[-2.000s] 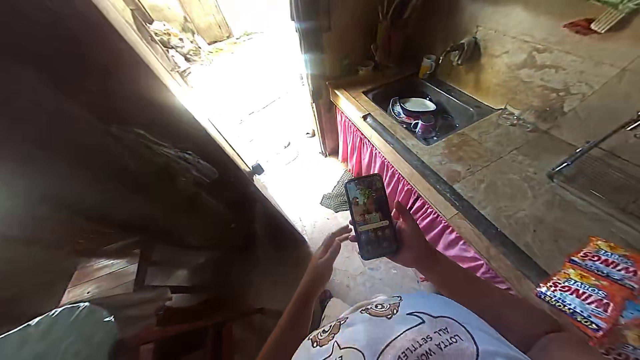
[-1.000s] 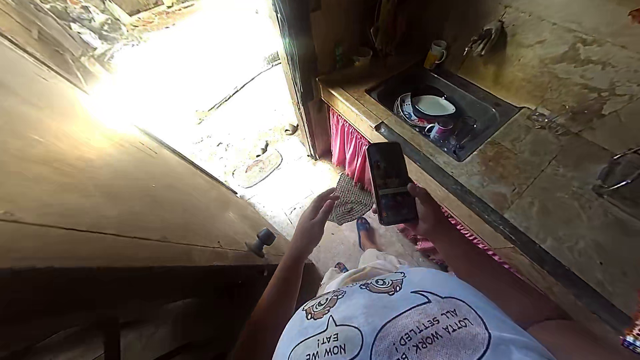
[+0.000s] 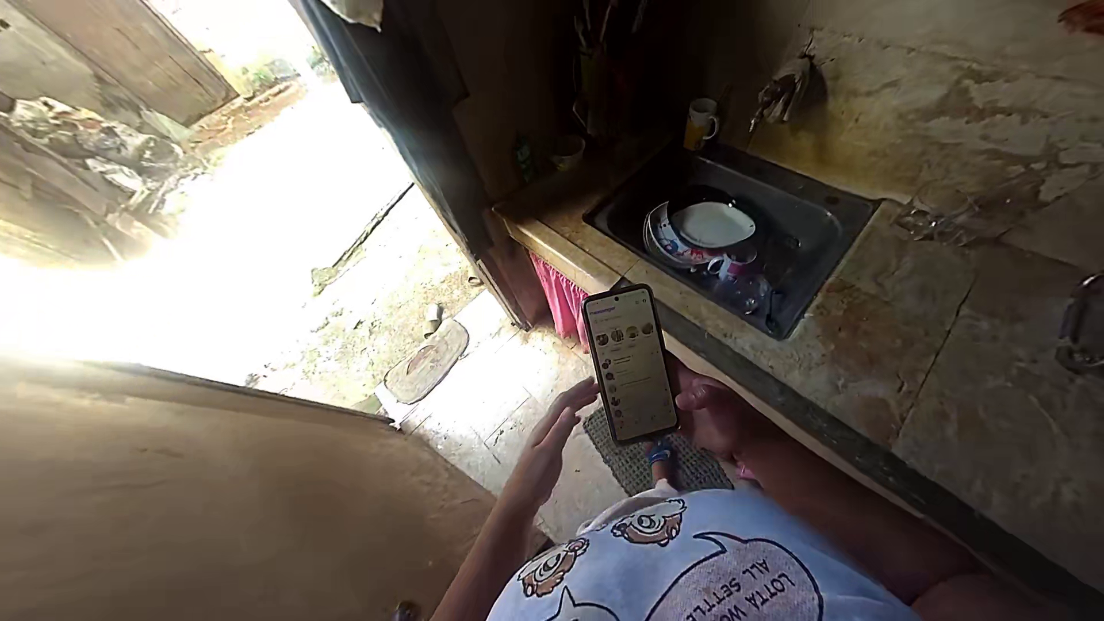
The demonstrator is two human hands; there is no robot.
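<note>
A smartphone (image 3: 631, 364) with a lit screen, showing a light page with a list and a row of round pictures, stands upright in my right hand (image 3: 711, 410). My right thumb lies at its right edge, and the fingers behind it are hidden. My left hand (image 3: 555, 440) is just left of the phone, its fingers extended and holding nothing; whether a fingertip touches the phone's edge I cannot tell. Beneath the phone, a woven doormat (image 3: 703, 466) and part of my foot in a blue slipper (image 3: 661, 453) show on the tiled floor.
A tiled counter (image 3: 906, 345) runs along the right, with a dark sink (image 3: 798, 259) holding plates (image 3: 714, 225) and a cup (image 3: 733, 266). A mug (image 3: 700, 125) stands behind the sink, near a faucet (image 3: 785, 90). A wooden door (image 3: 216, 492) is at left, beside a bright open doorway.
The phone's screen has changed from a dark picture to a light list page. My right hand still holds the phone, and my left stays beside it. The view has turned toward the doorway.
</note>
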